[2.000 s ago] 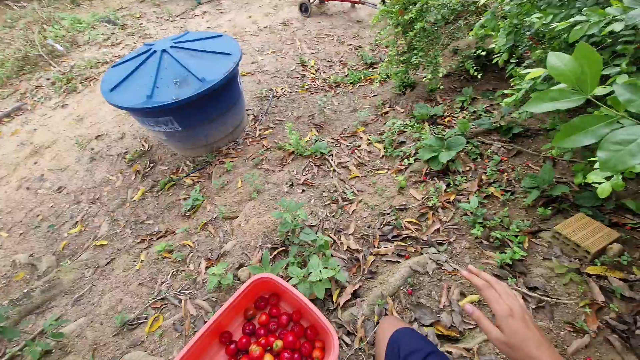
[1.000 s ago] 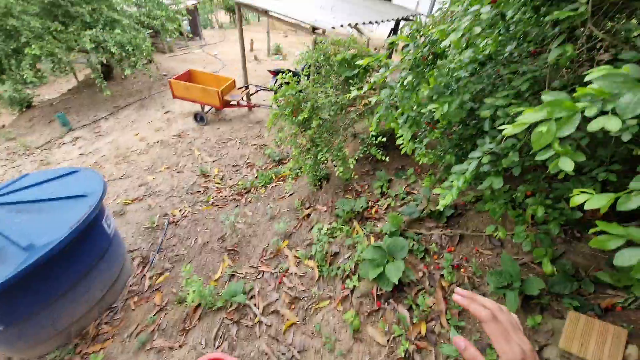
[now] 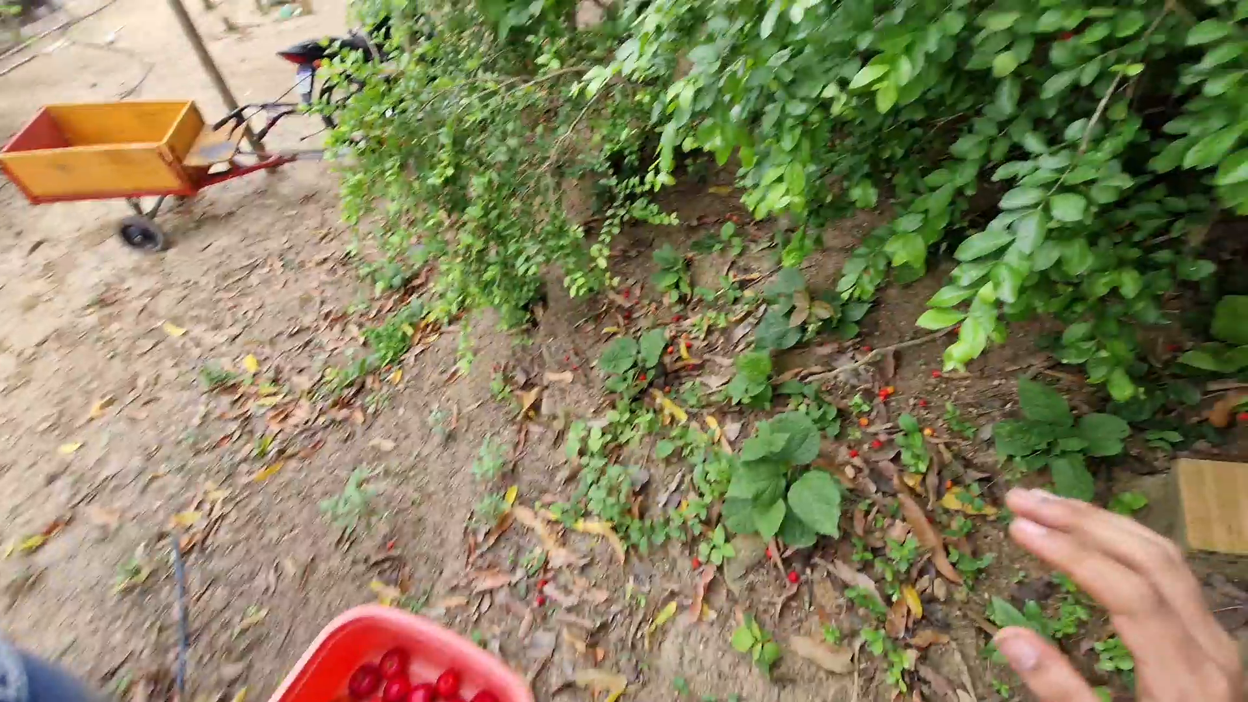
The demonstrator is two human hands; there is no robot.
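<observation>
My right hand [image 3: 1131, 604] is at the lower right, palm toward the ground, thumb apart from the fingers, holding nothing. At the bottom, left of centre, a red plastic container [image 3: 429, 634] holds round red fruits [image 3: 395, 673]; its lower part is cut off by the frame. My left hand is out of view, so whether it touches the container cannot be seen. Small red fruits [image 3: 885, 393] lie scattered among dry leaves beneath a leafy green bush [image 3: 838, 127].
An orange wooden cart [image 3: 107, 171] with a black wheel stands at the upper left, joined to a red metal frame. A tan block [image 3: 1214, 505] lies at the right edge. Low plants [image 3: 785, 483] and a dark hose [image 3: 180, 614] are on the ground.
The view has swung up and to the right, so the blue lidded tank has left it. The red container, barely visible one second ago, shows more now. My right hand stays at the lower right.
</observation>
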